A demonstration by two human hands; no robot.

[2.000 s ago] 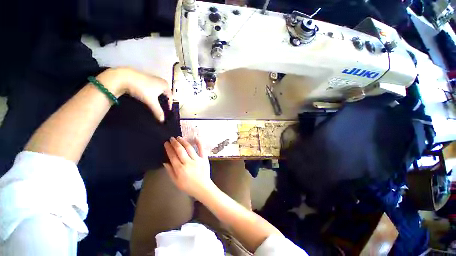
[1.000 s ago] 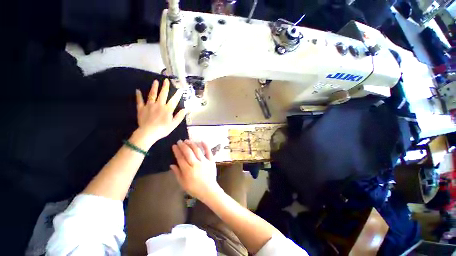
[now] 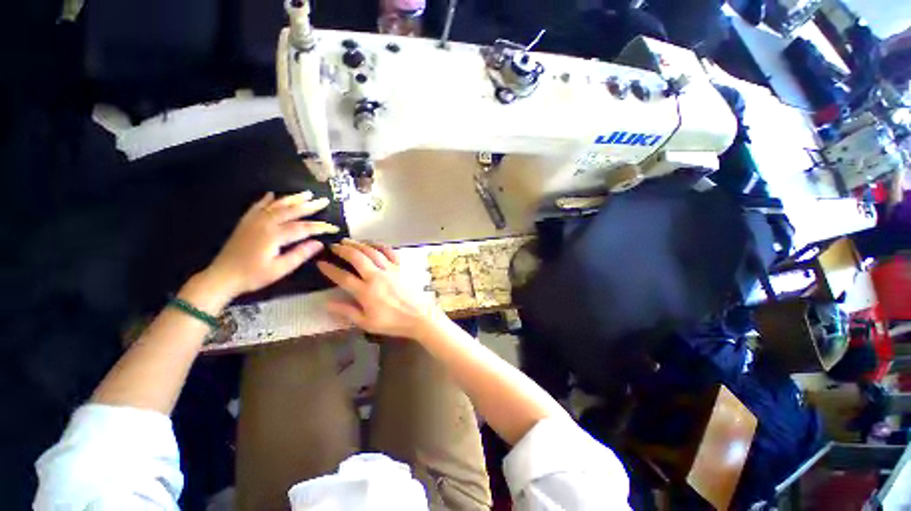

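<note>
Black cloth (image 3: 215, 190) lies on the table left of the needle and reaches up to the presser foot and needle area (image 3: 345, 187) of the cream-white sewing machine (image 3: 450, 105). My left hand (image 3: 265, 248) lies palm down on the cloth, fingers apart and pointing to the needle. My right hand (image 3: 368, 284) lies just below the needle, its fingertips at the cloth's right edge and its palm over the table's front edge. The cloth right under both hands is hidden.
Dark snips (image 3: 489, 200) lie on the metal machine bed (image 3: 430, 205). The worn, taped table edge (image 3: 469, 274) runs above my lap. A large dark bundle (image 3: 634, 269) is at the right. A brown stool top (image 3: 721, 449) shows lower right among dark piles.
The view has shifted, so the machine sits further left. The cloth has moved up, uncovering the table's front edge at left. My left hand first went onto the cloth by the needle, then slid lower.
</note>
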